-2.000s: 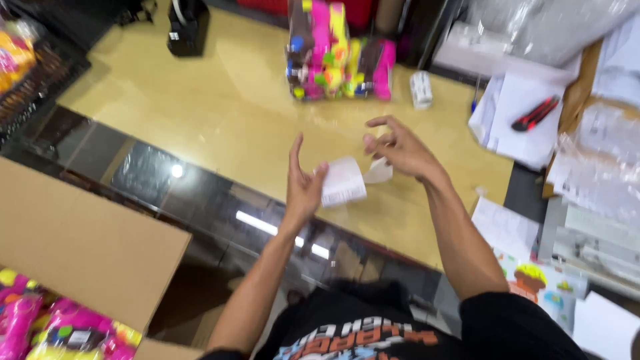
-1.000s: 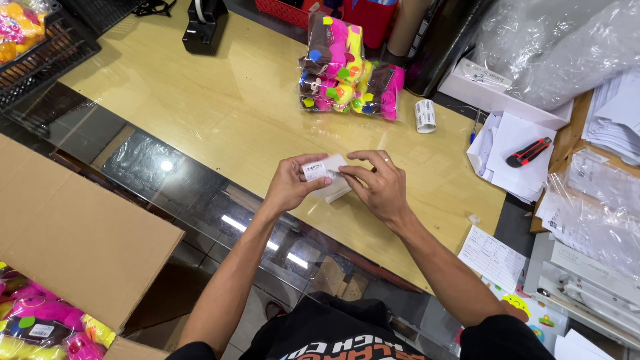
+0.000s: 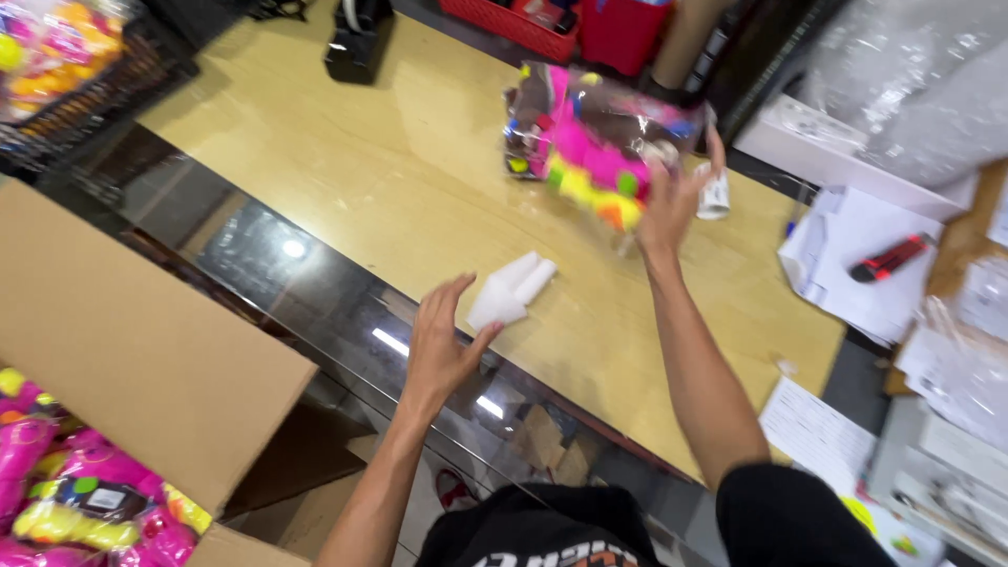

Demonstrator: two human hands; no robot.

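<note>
My right hand [image 3: 677,197] is at a clear plastic bag of pink, yellow and brown soft items [image 3: 602,150], at the back of the wooden tabletop [image 3: 354,157]; blur hides how firmly it grips. My left hand [image 3: 445,339], fingers apart and empty, hovers by the table's front edge. Just right of it a crumpled or folded white paper [image 3: 512,291] lies on the table. A small white roll [image 3: 713,193] with print stands beside my right hand.
An open cardboard box [image 3: 142,339] with bagged pink items is at lower left. A black tape dispenser [image 3: 358,43], a red basket [image 3: 520,27] and a black crate [image 3: 94,87] are at the back. A red and black utility knife [image 3: 890,258] lies on papers at right.
The white paper, held in both hands before, now lies on the table. My right hand has moved out to the bagged items, and my left hand has let go of the paper.
</note>
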